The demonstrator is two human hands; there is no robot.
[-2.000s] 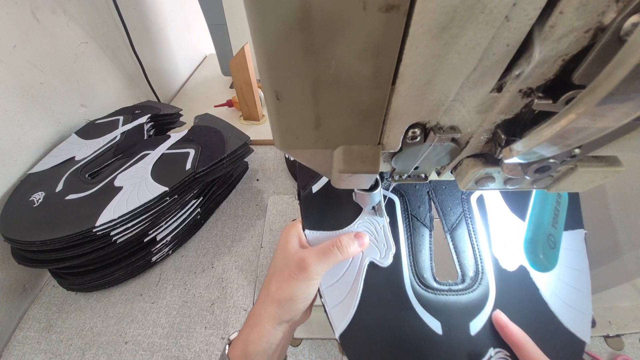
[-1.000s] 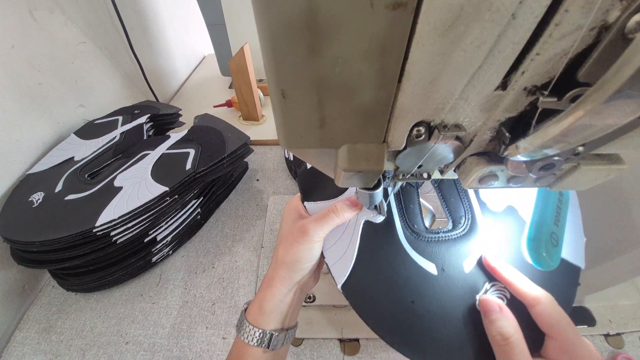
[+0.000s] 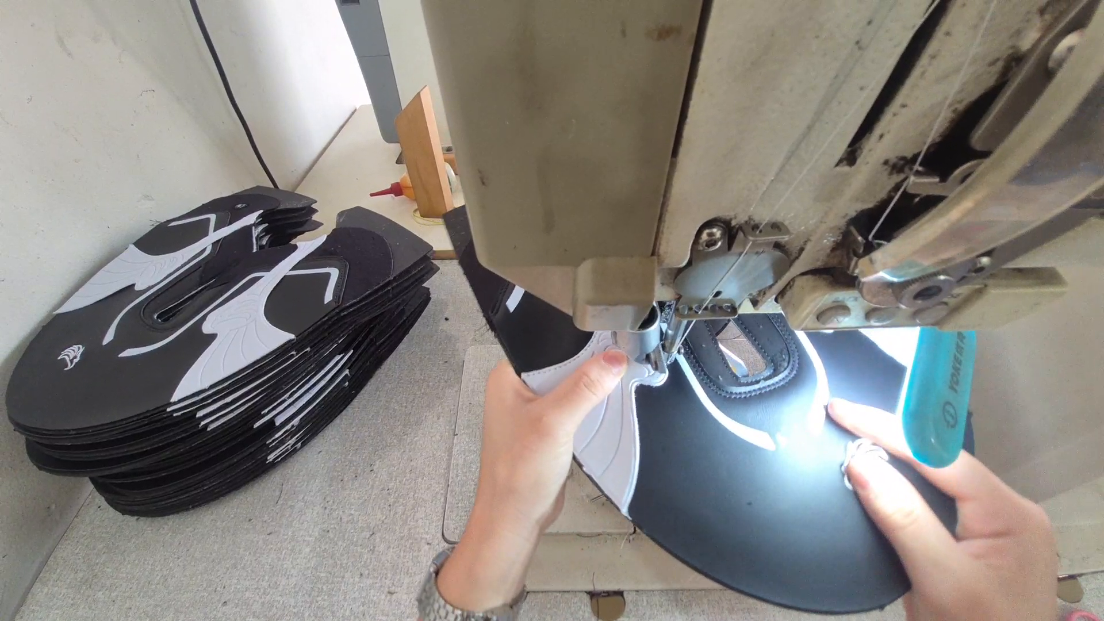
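A black-and-white shoe upper [image 3: 733,492] lies tilted on the bed under a sewing machine head [image 3: 569,129]. The presser foot [image 3: 657,349] touches its white patterned side panel. My left hand [image 3: 535,440] grips the upper's left edge, thumb on top beside the foot, fingers hidden beneath. My right hand [image 3: 949,517] holds the right part of the toe area, thumb near a small white logo and index fingertip at a white stripe. Bright light falls on the upper between the stripe and the logo. White thread [image 3: 733,267] runs down to the needle area.
Many similar uppers [image 3: 207,345] are stacked at the left by the wall. A turquoise-handled tool [image 3: 938,405] hangs right of the needle area. Behind stand a wooden block [image 3: 424,155] and a small bottle with a red nozzle [image 3: 392,189]. The machine bed plate [image 3: 466,448] shows beside my left wrist.
The upper has turned and shifted under the presser foot since the first frame. My right hand, earlier showing only a finger at the lower edge, has come further in and taken hold of the upper.
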